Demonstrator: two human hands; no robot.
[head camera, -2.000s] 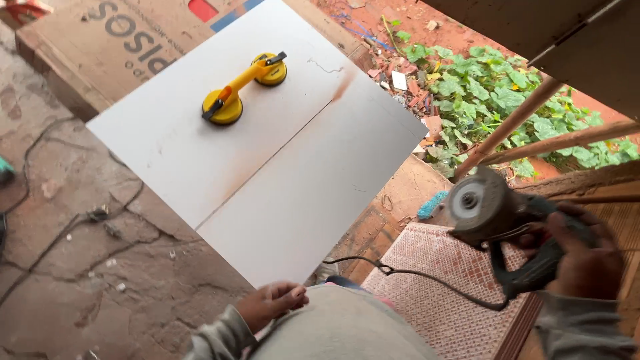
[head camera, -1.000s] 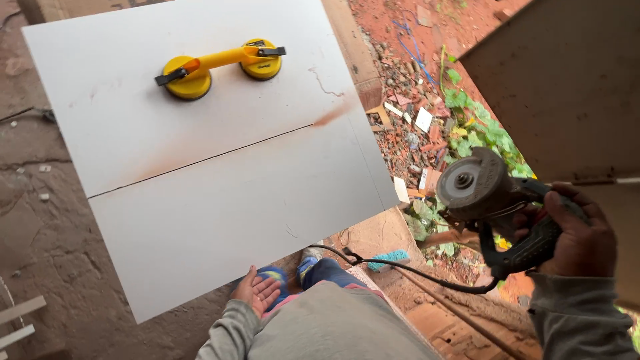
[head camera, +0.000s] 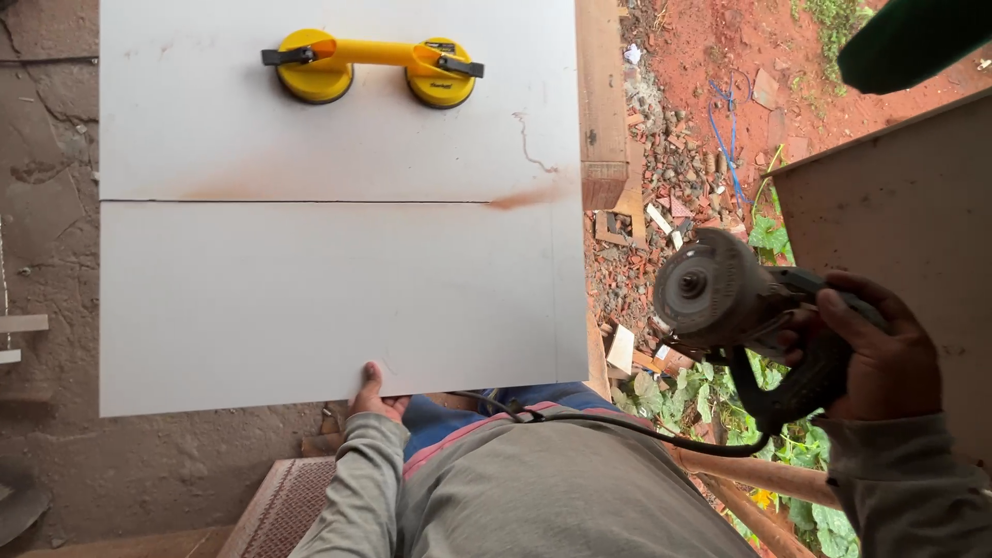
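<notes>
A large white tile lies before me, with a thin dark cut line running from its left edge toward the right and ending in reddish dust. On its far part sits a yellow double suction-cup lifter with black levers. My left hand grips the near edge of the tile, thumb on top and fingers underneath, partly hidden. At the right, clear of the tile, my right hand holds a corded handheld circular tile saw by its handle, disc facing left. Its black cord runs across my waist.
A wooden support shows beyond the tile's right edge. Rubble, blue string and plants lie on the red ground. A brown board stands at right, above wooden poles. A textured panel is at lower left.
My left hand, open off the tile in the earlier frames, has taken hold of its near edge. The saw stays in my right hand. The view has turned and moved closer over the tile.
</notes>
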